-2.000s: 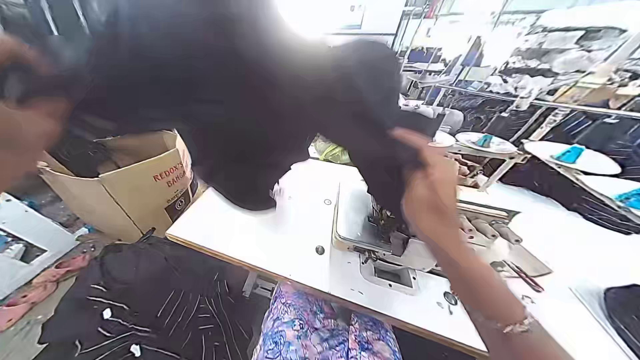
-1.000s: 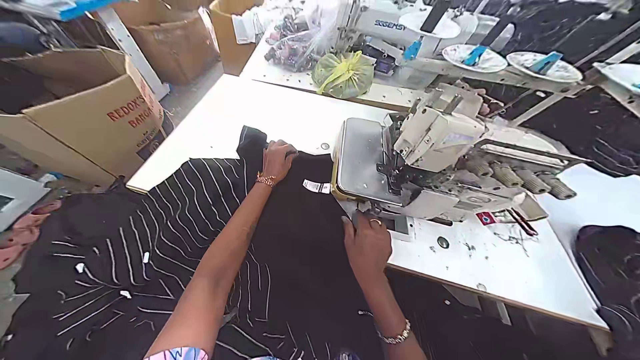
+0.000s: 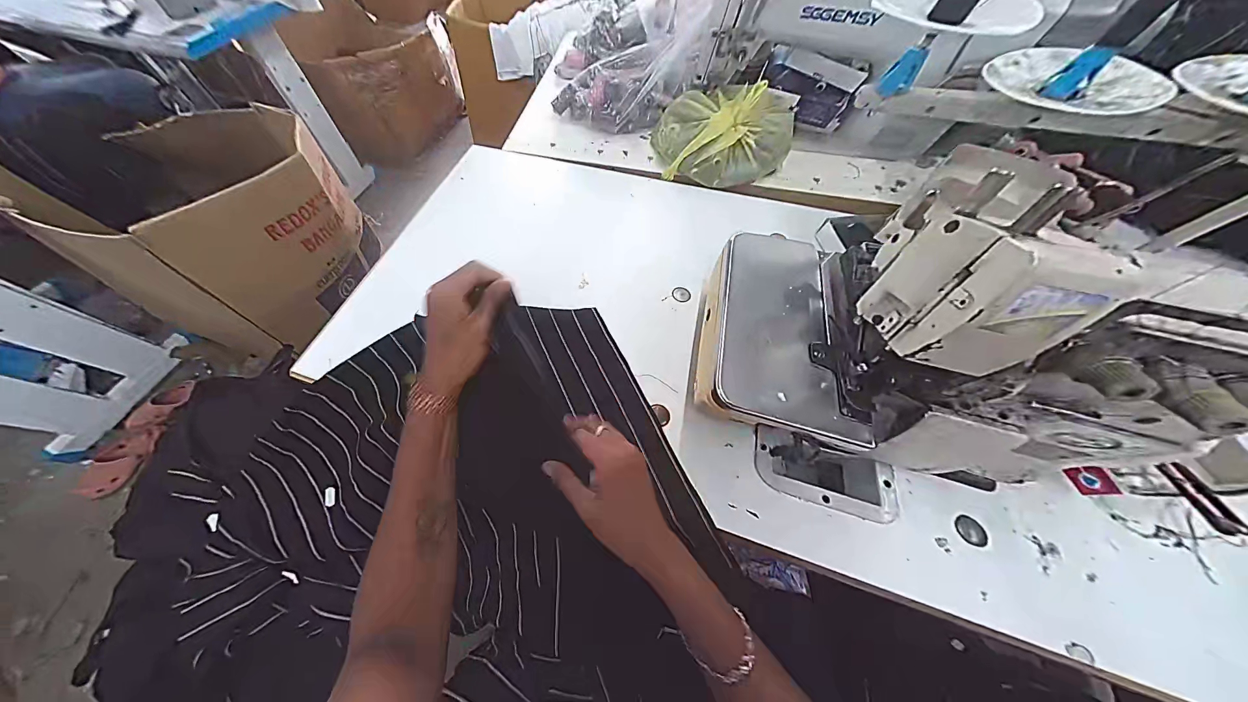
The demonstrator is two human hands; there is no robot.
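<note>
Black fabric with white pinstripes (image 3: 322, 458) lies over the near left edge of the white sewing table (image 3: 556, 210) and hangs down toward my lap. My left hand (image 3: 463, 327) pinches the upper edge of a plain black piece, its fingers closed on the cloth. On the same piece, lower and to the right, rests my right hand (image 3: 609, 483), thumb and fingers apart; whether it pinches any cloth cannot be told. An overlock sewing machine (image 3: 994, 283) with a metal plate (image 3: 775, 331) stands to the right of both hands, touching neither.
Open cardboard boxes (image 3: 224, 224) stand on the floor at the left. Behind the table are a tied yellow-green plastic bag (image 3: 726, 136), a clear bag of scraps (image 3: 624, 78) and thread stand discs (image 3: 1077, 83). Pink sandals (image 3: 122, 453) lie on the floor at left.
The dark fabric was held up in the air two seconds ago and now lies on the table. Since one second ago, my right hand has moved left, away from the machine, and the white tag is out of sight.
</note>
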